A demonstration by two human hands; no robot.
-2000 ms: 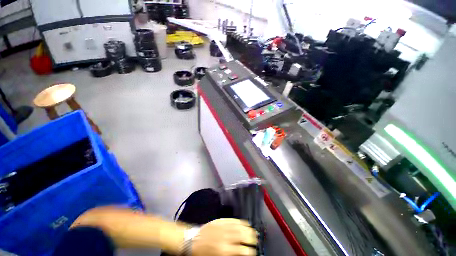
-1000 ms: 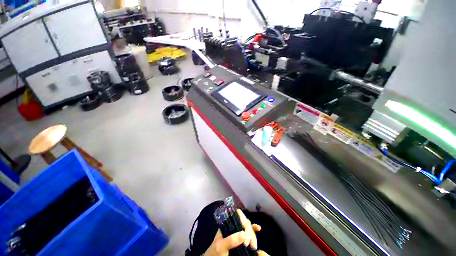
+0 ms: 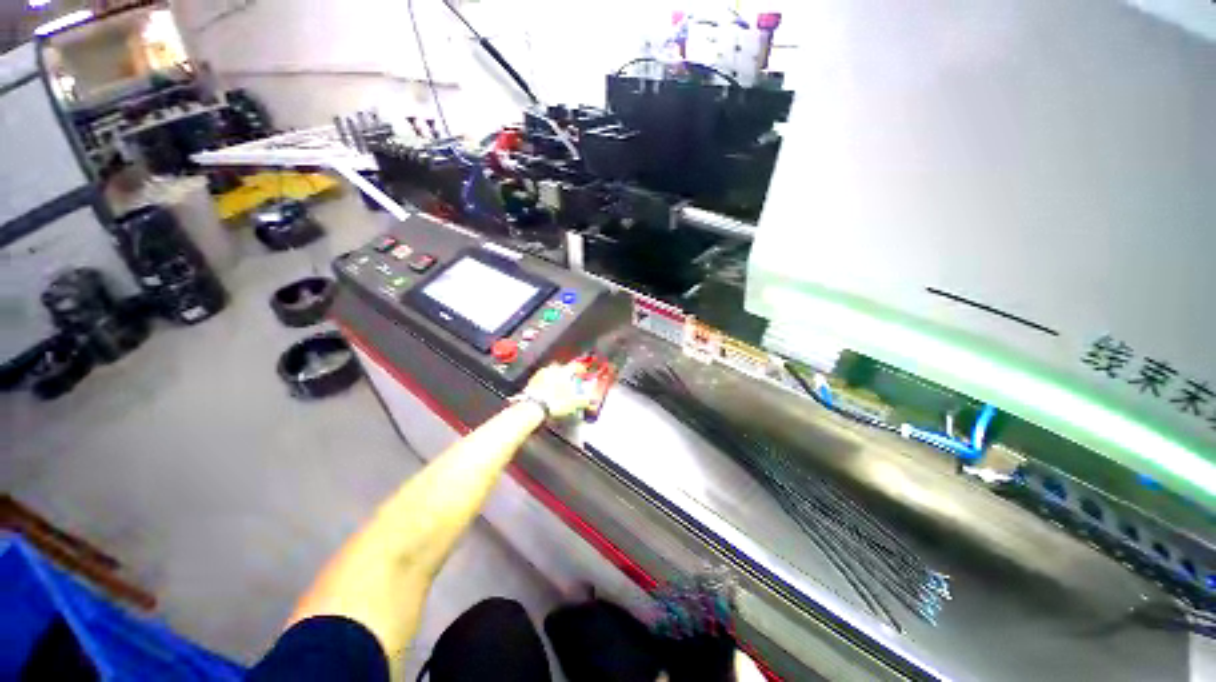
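My left hand (image 3: 570, 389) reaches out over the small items beside the control panel. It covers the pale roll's spot, with the orange-red tools (image 3: 599, 384) at its fingertips. It is small and bright, and I cannot tell whether its fingers grip anything. A bundle of black cables with coloured stripped ends (image 3: 696, 606) shows low in the picture, above my lap and against the machine's front edge. My right hand is not visible. More black cables (image 3: 800, 500) lie loose along the steel tray (image 3: 667, 466), their stripped ends toward the lower right.
The control panel (image 3: 480, 296) with its touchscreen and red emergency stop stands left of the tray. The green-lit machine cover (image 3: 987, 360) hangs over the tray's far side. A blue crate (image 3: 80, 620) is cut off at lower left. Black cable coils (image 3: 318, 362) lie on the floor.
My left hand has left the cable bundle and reached forward to the tools. The bundle now shows farther right in the picture. The view has turned right, so most of the crate is out of it.
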